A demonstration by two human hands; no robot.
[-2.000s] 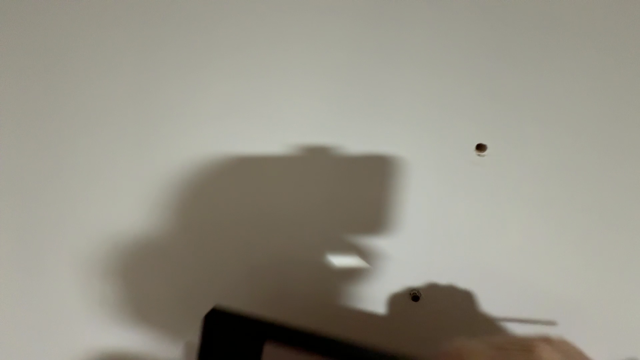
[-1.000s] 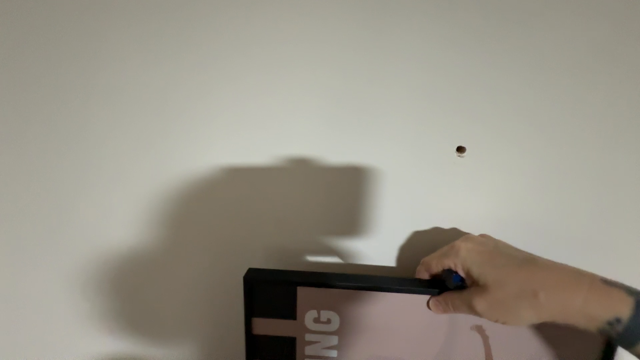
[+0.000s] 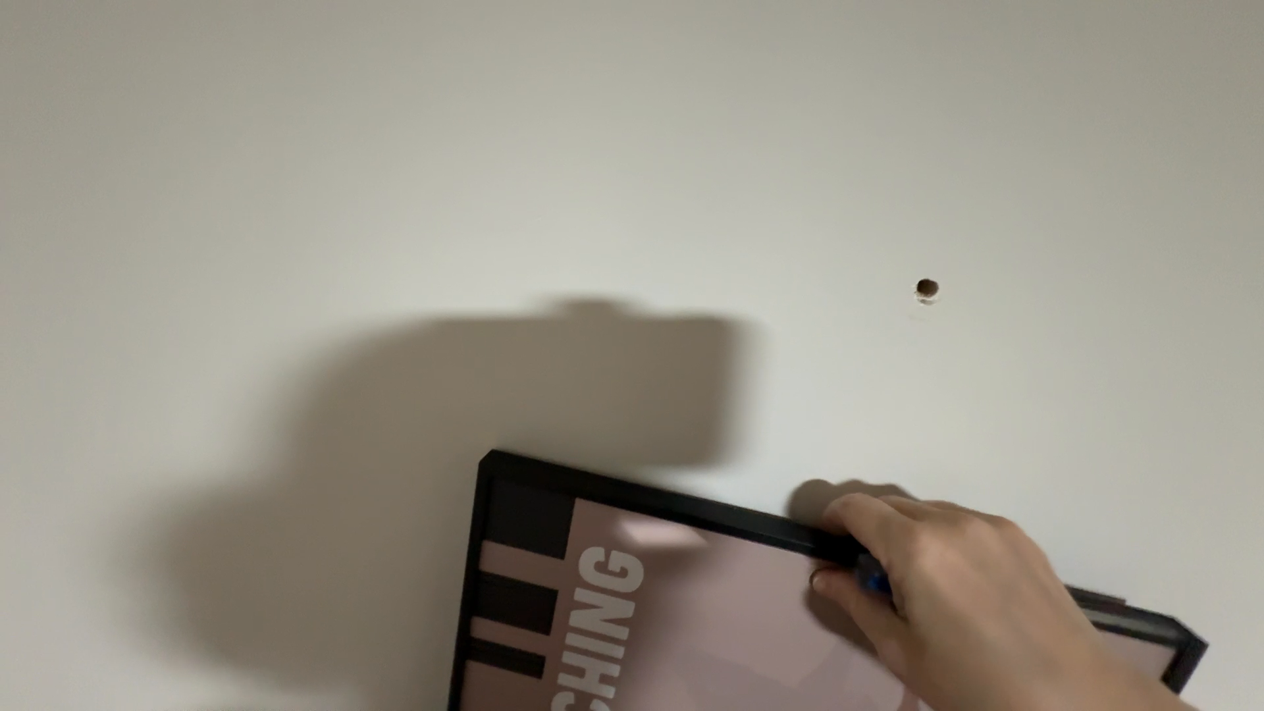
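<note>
My right hand (image 3: 948, 583) grips the top bar of a black picture frame (image 3: 652, 497), thumb on the front and fingers over the upper edge. A small blue and dark object (image 3: 873, 575) shows between thumb and fingers; its kind is unclear. The frame tilts, its top edge sloping down to the right, and lies close to a pale wall (image 3: 296, 148). Behind its front is a pink print (image 3: 731, 602) with dark blocks and large pale lettering. A thin dark strip (image 3: 1101, 595) sticks up behind the top edge at the right. My left hand is not in view.
A small round hole (image 3: 926, 288) with a chipped lower rim is in the wall, above and right of the frame's middle. A broad shadow (image 3: 513, 395) falls on the wall at the left and centre. The frame's lower part is cut off by the view's bottom edge.
The frame's top edge, nearly level one second ago, now slopes down to the right. A lower hole visible two seconds ago no longer shows. My right hand keeps its grip from one second ago.
</note>
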